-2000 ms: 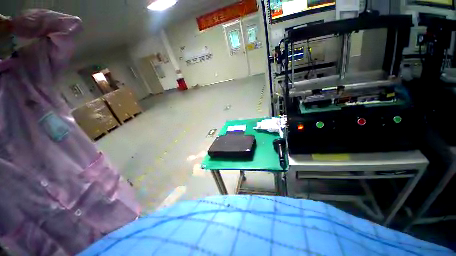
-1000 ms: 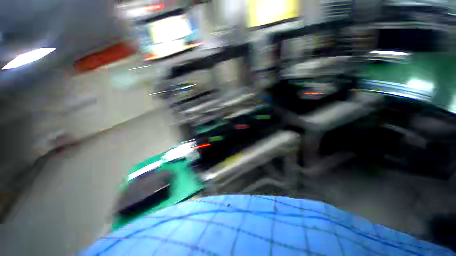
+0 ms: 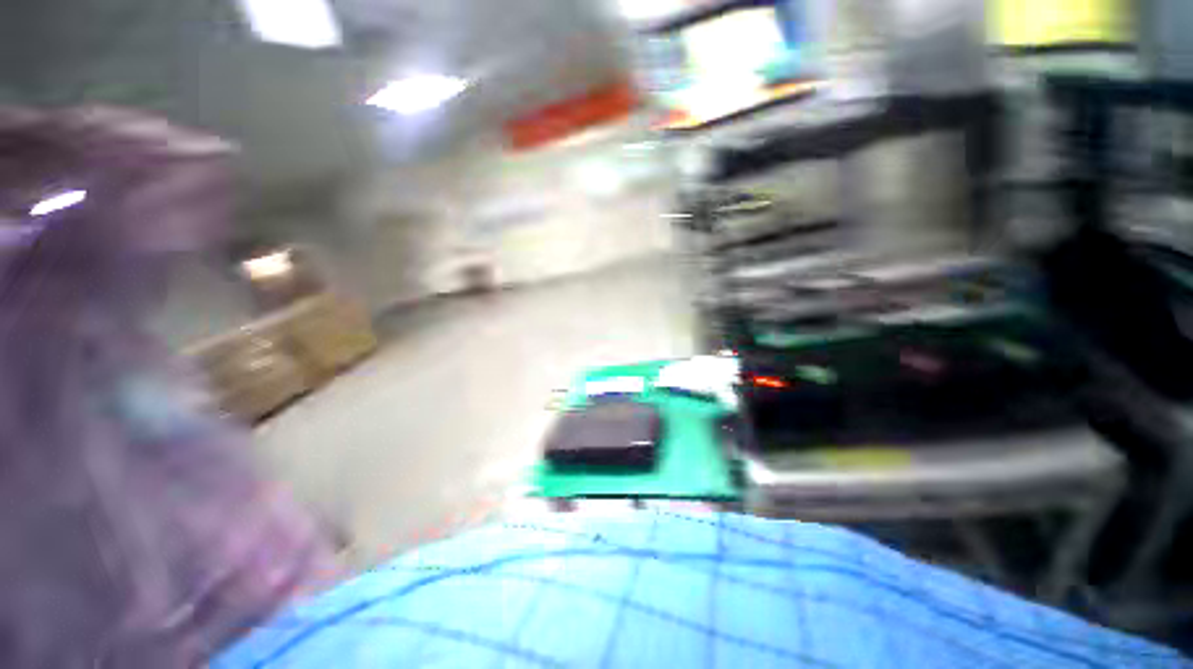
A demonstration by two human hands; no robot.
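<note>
Neither of my hands is in the picture; only my blue checked garment shows along the bottom edge. The view is blurred. A dark flat case (image 3: 603, 437) lies on the green mat (image 3: 693, 451) of a small table in front of me. A white paper (image 3: 615, 387) lies behind the case. A loose white heap (image 3: 699, 376) lies at the table's back right. The black test fixture (image 3: 903, 392) stands to the right of the table, with an orange-red light at its front left. What its bed holds is too blurred to tell.
A person in a pink coat (image 3: 131, 418) stands close on the left. Brown cartons (image 3: 288, 350) stand on the floor behind that person. A bright monitor (image 3: 735, 59) is above the fixture. The fixture's white bench (image 3: 942, 478) stands at the right, with more dark equipment beyond.
The view swung right and then back left, so the pink-coated person and cartons show again. The case, white heap and fixture keep their places. No hand appears in any frame.
</note>
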